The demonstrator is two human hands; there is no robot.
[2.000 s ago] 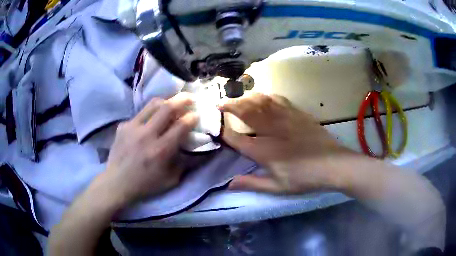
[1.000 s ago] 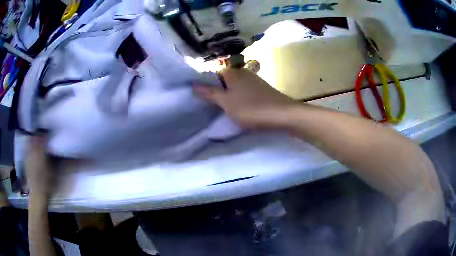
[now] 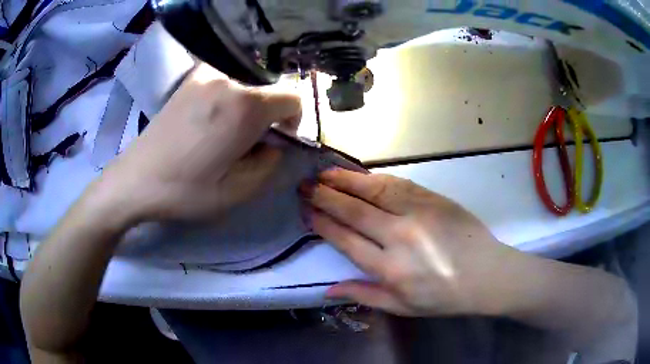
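The pale lilac-backed garment panel [image 3: 278, 195] lies in front of the sewing machine head [image 3: 456, 21], with a dark folded edge just below the lit stitching point. A dark thread runs down from the needle area to that edge. My left hand [image 3: 214, 135] grips the panel near the edge with bent fingers; its fingertips are partly hidden. My right hand [image 3: 406, 238] lies on the panel to the right, fingers pointing left and pressing the cloth. The presser foot is lost in the glare.
Thread snips [image 3: 568, 156] with one red and one yellow handle loop lie right of the needle on the machine table [image 3: 456, 192]. More pale cloth with dark edges [image 3: 64, 135] is heaped at the left. The table's front edge curves below my hands.
My left hand has come from the far left to the cloth near the needle. My right hand has moved down and right from the foot. The panel's edge now lies below the needle, with the thread showing.
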